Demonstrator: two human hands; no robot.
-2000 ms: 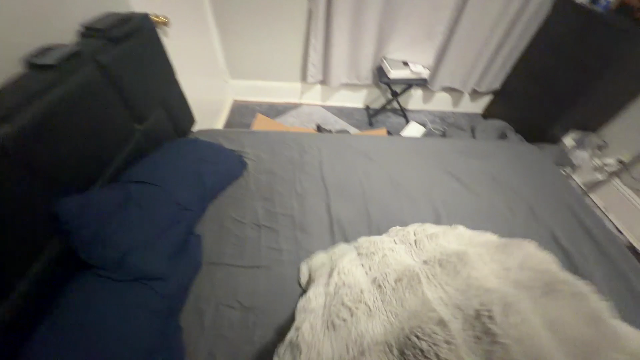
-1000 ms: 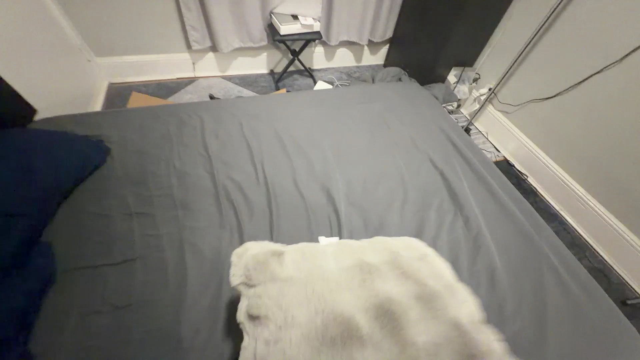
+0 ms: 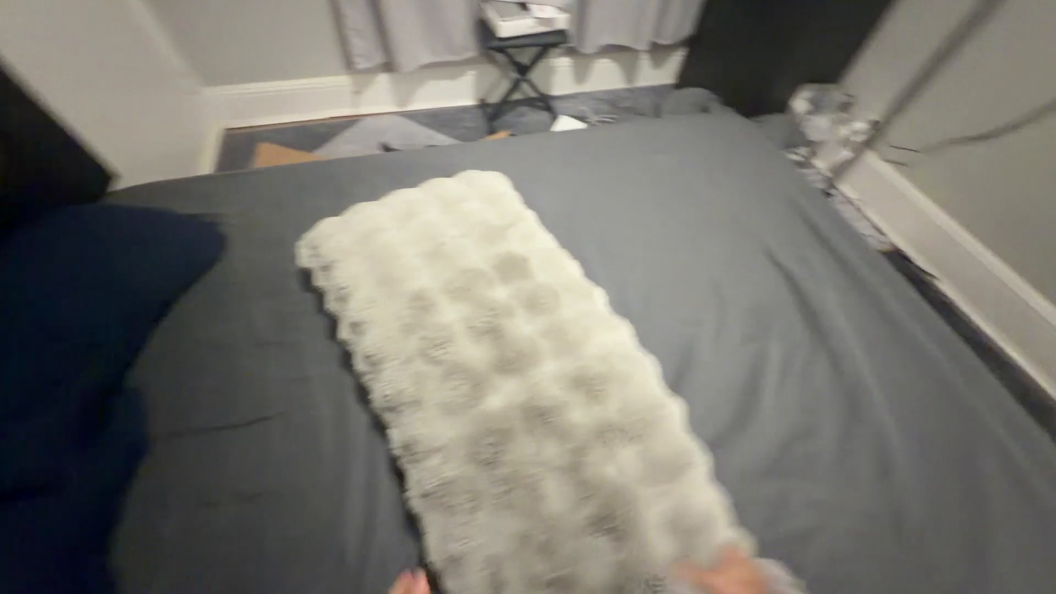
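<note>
A folded, fluffy blanket [image 3: 520,363] in cream and grey lies in a long strip on the grey bed sheet [image 3: 825,371], its far end near the bed's far edge. Only the fingertips of my left hand [image 3: 410,582] show, at the bottom edge beside the blanket's left side; whether they grip it is unclear. My right hand [image 3: 724,571], blurred, rests on the blanket's near right corner, and its fingers' hold cannot be made out. Dark blue pillows [image 3: 74,346] lie at the left of the bed.
Beyond the bed a black folding stool [image 3: 524,40] carries a white box [image 3: 524,18], in front of grey curtains [image 3: 437,33]. Cardboard [image 3: 283,155] lies on the floor there. At the right are crumpled plastic [image 3: 825,115], a cable [image 3: 990,132] and a white baseboard [image 3: 965,239].
The blanket, bunched at the near side before, now lies as a long, narrow strip reaching farther across the bed. Both of my hands have come into view at the bottom.
</note>
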